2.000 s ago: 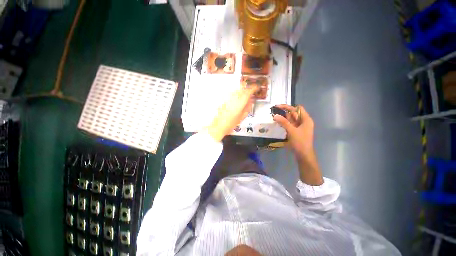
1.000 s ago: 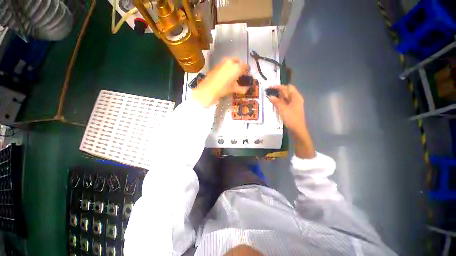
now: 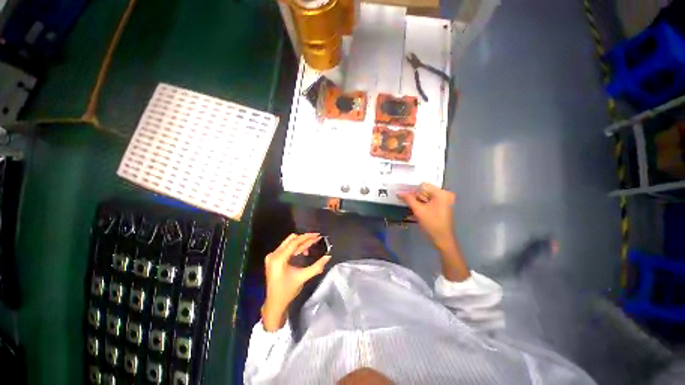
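My left hand (image 3: pixel 288 272) is low in front of the smock, left of centre, and holds a small dark watch housing (image 3: pixel 317 251) between thumb and fingers. My right hand (image 3: pixel 433 214) is at the front right edge of the white machine (image 3: pixel 315 162), its fingertips beside the row of small round controls. No part shows in it, but the fingertips are blurred. Three orange fixture nests (image 3: pixel 393 143) with dark or brownish centres sit on the machine top. The gold press head (image 3: pixel 321 49) stands at the machine's back left.
Dark pliers (image 3: pixel 420 75) lie at the machine's far right. A black clump (image 3: pixel 319 90) lies beside the left nest. A white gridded sheet (image 3: pixel 197 147) and a black tray (image 3: pixel 212 282) of silvery units lie on the green bench at left. Blue stools (image 3: pixel 653 68) stand at far right.
My left hand has moved from the nests down towards the smock with a dark part. My right hand has moved down to the machine's front edge; its dark part no longer shows.
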